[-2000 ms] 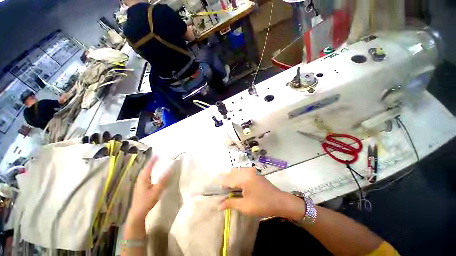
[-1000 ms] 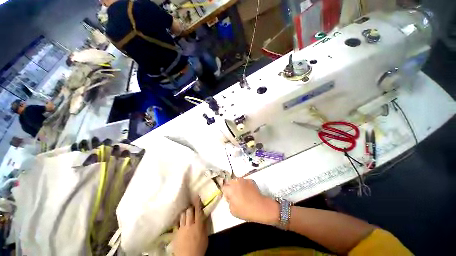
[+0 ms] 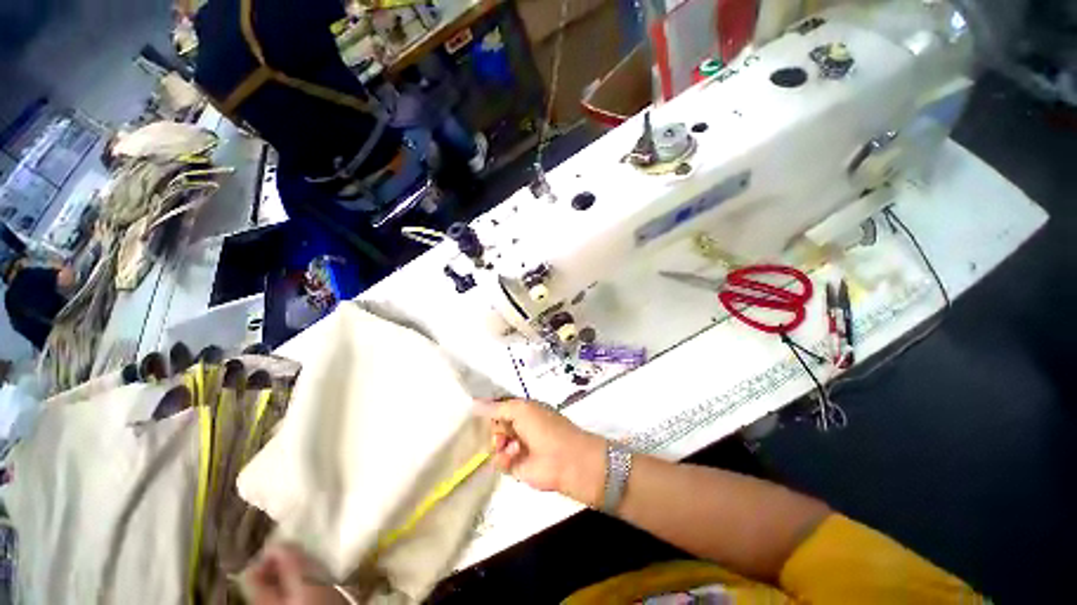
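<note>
A beige fabric panel (image 3: 354,431) with a yellow line lies on the white table, in front of and left of the sewing machine's needle area (image 3: 553,333). My right hand (image 3: 534,447) pinches the panel's right edge near the top of the yellow line. My left hand (image 3: 284,577) is blurred at the bottom, by the panel's lower left edge; whether it grips anything is unclear. A stack of panels (image 3: 100,485) with yellow lines and dark curled ends is at the left.
Red-handled scissors (image 3: 765,298), black and red snips (image 3: 840,321) and a purple item (image 3: 612,353) lie on the table (image 3: 992,219). The machine head (image 3: 709,177) spans the back right. A person (image 3: 289,95) stands behind; another is at far left.
The panel has spread out flatter, with its yellow line showing longer. My left hand has moved left and down, away from my right hand. The view has shifted somewhat.
</note>
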